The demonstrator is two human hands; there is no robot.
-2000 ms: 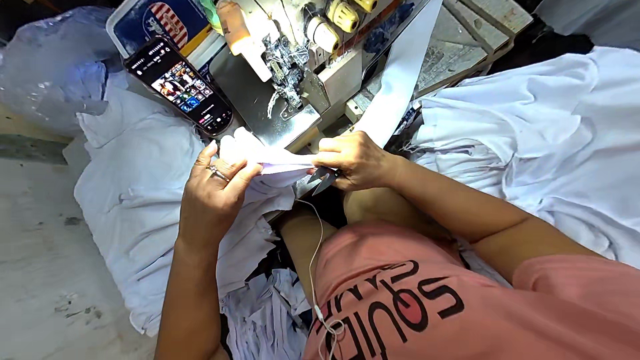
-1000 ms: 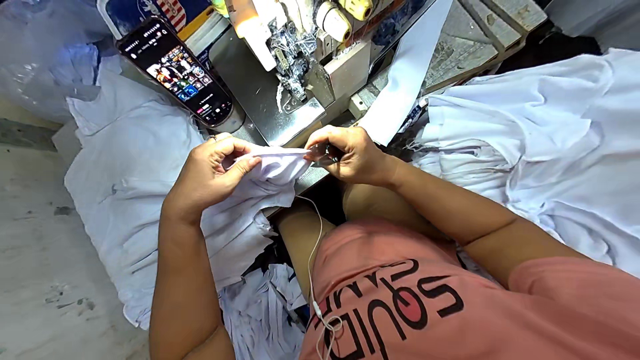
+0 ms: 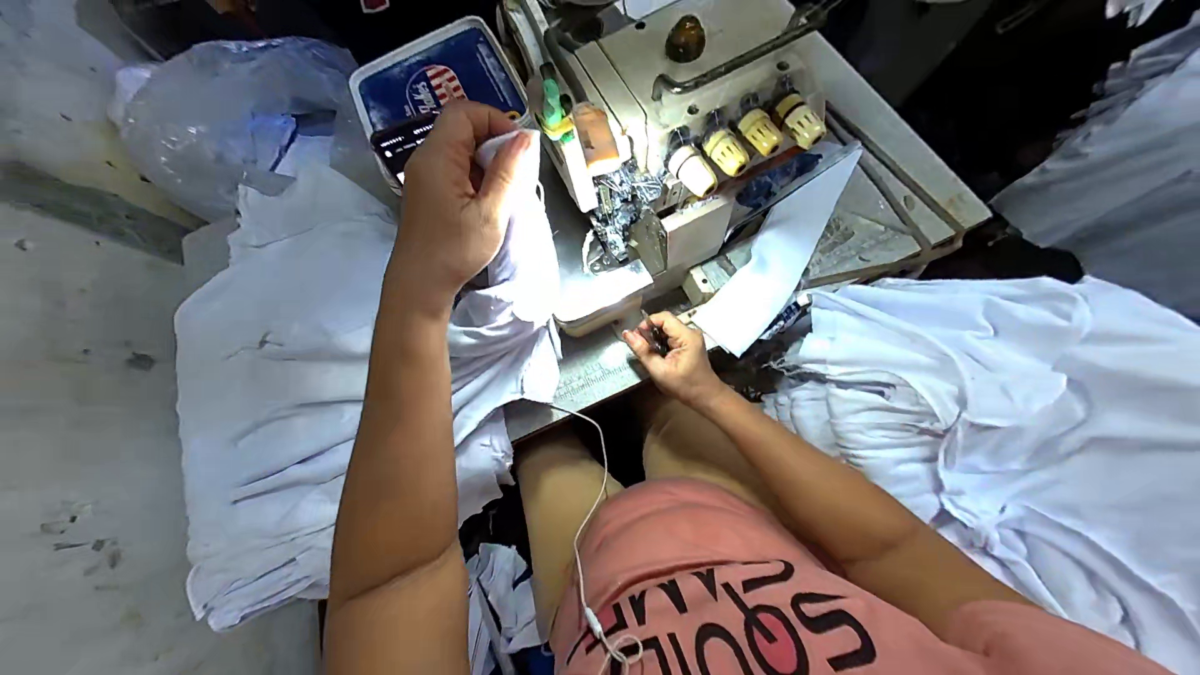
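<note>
My left hand [image 3: 464, 192] is raised at the left of the sewing machine [image 3: 637, 220], closed on the top of a white cloth [image 3: 525, 258] that hangs down to the table edge. Lower and to the right, my right hand [image 3: 677, 358] is by the table's front edge, its fingers curled around a small dark metal tool [image 3: 659, 339], perhaps thread snips; most of it is hidden. The two hands are apart, and the cloth does not reach the right one.
White cloth is piled at left [image 3: 291, 375] and right [image 3: 1050, 412]. A phone [image 3: 398, 145] leans by a blue-lidded tub [image 3: 450, 75]. A white strip [image 3: 787, 253] lies right of the machine. An earphone cable [image 3: 600, 469] crosses my lap. A plastic bag [image 3: 244, 122] sits at far left.
My hands have moved apart: the left has gone up with the white cloth, now partly in front of the phone, and the right has come down off the cloth, still with the dark tool.
</note>
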